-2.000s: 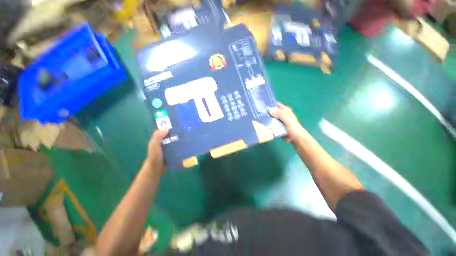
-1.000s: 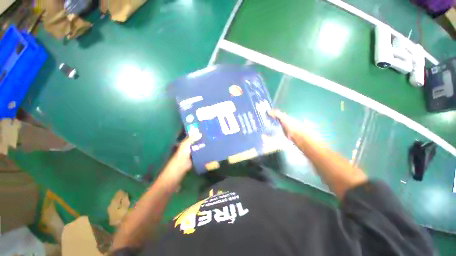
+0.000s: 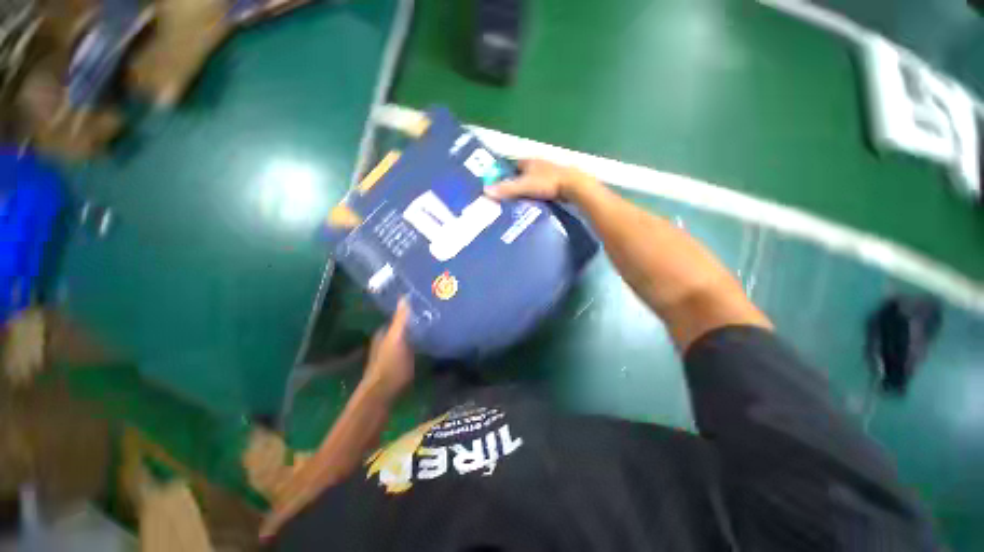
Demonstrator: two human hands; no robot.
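Note:
A navy printed carton is held in front of my body, above the green tabletop. It is turned so that its tan flap edges point to the upper left, and its far side looks bowed. My left hand holds its lower left edge, with the thumb on the printed face. My right hand holds its upper right edge, with the thumb on the print. The fingers under the carton are hidden. The picture is blurred.
A green conveyor belt with white edge lines runs beyond the carton. It carries a dark box and white units. A black object lies at right. A blue bin is at left, with brown cardboard below it.
The carton has been turned round; its tan flap edges faced my body before and now point away to the upper left. My right hand has moved up and inward. A dark box has appeared on the belt.

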